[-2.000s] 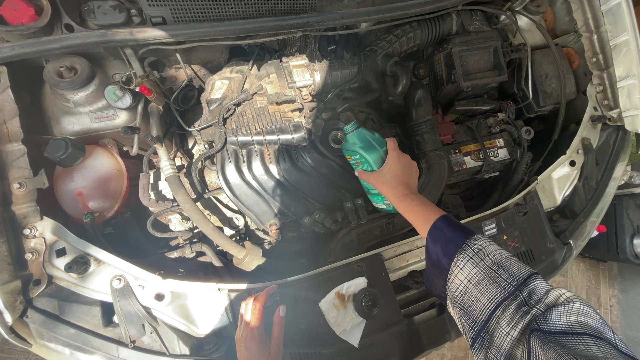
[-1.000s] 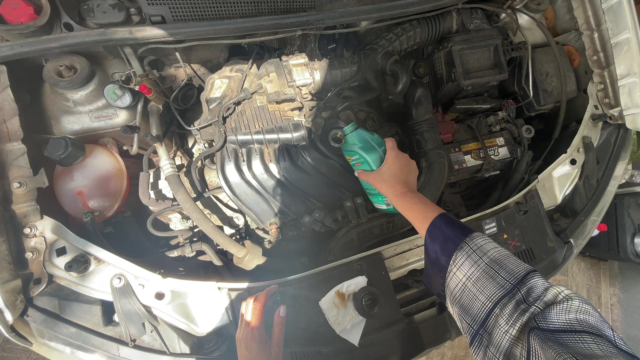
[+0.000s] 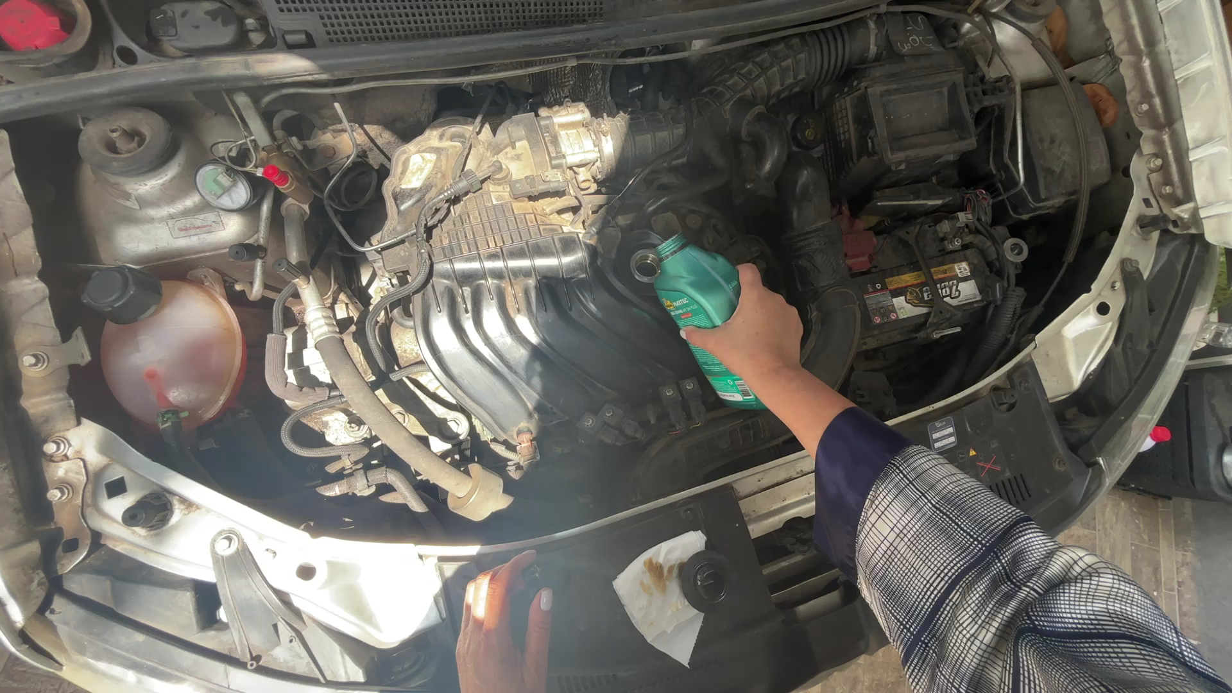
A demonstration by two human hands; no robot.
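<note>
My right hand (image 3: 756, 332) is closed around a green plastic oil bottle (image 3: 701, 298), tilted with its open neck at the round filler opening (image 3: 646, 266) of the engine. Whether oil is flowing cannot be seen. Down at the front edge, my left hand (image 3: 502, 621) holds a small dark round object, probably a cap (image 3: 529, 577), between thumb and fingers. To its right, on the black front panel, lie a stained white paper (image 3: 659, 587) and a round black cap (image 3: 705, 580), which overlaps the paper's edge.
Left of the ribbed black intake manifold (image 3: 510, 337) stand a coolant tank (image 3: 173, 351) with pink fluid and a pressure gauge (image 3: 224, 185). The battery (image 3: 919, 289) and air filter box (image 3: 900, 120) are on the right. A metal crossmember (image 3: 539, 539) runs along the front.
</note>
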